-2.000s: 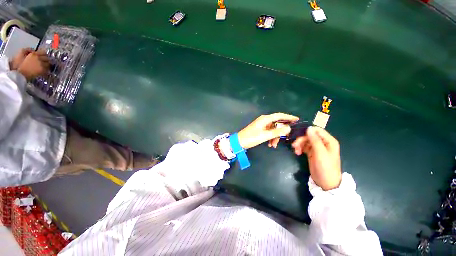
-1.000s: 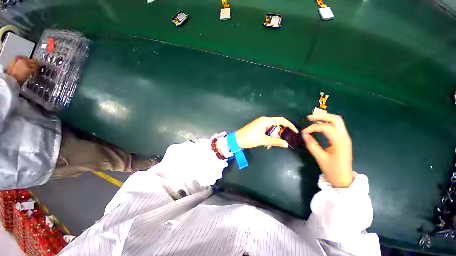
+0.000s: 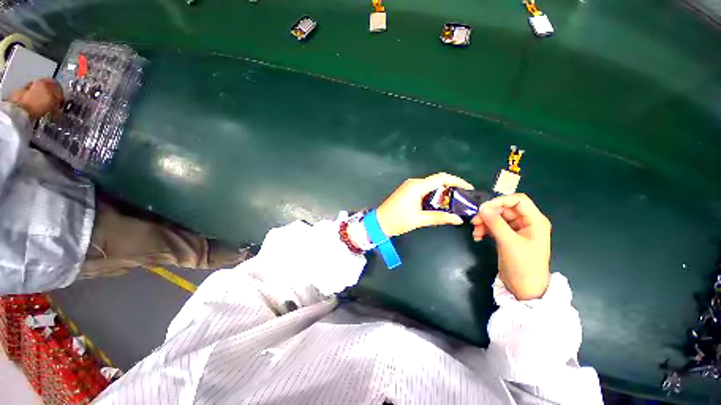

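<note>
My left hand [image 3: 415, 207] grips a dark device housing [image 3: 439, 199] with silver and orange showing inside. A glossy black part [image 3: 465, 203] sticks out from the housing's right side. My right hand [image 3: 519, 237] has thumb and fingertips at the right end of this black part; the fingers partly hide how it is held. A pale square screen module [image 3: 507, 182] with an orange flex tail lies flat on the dark green bench, just beyond my right fingertips.
Part-built units [image 3: 456, 34] and screen modules [image 3: 541, 24] lie spaced along the far green belt [image 3: 332, 63]. A pile of black parts [image 3: 707, 340] is at the right bench edge. At left, another worker's hand [image 3: 41, 96] touches clear blister trays [image 3: 111, 103].
My right hand was briefly off the black part and is back at its end. The black part's glossy face now shows. The belt items have shifted right.
</note>
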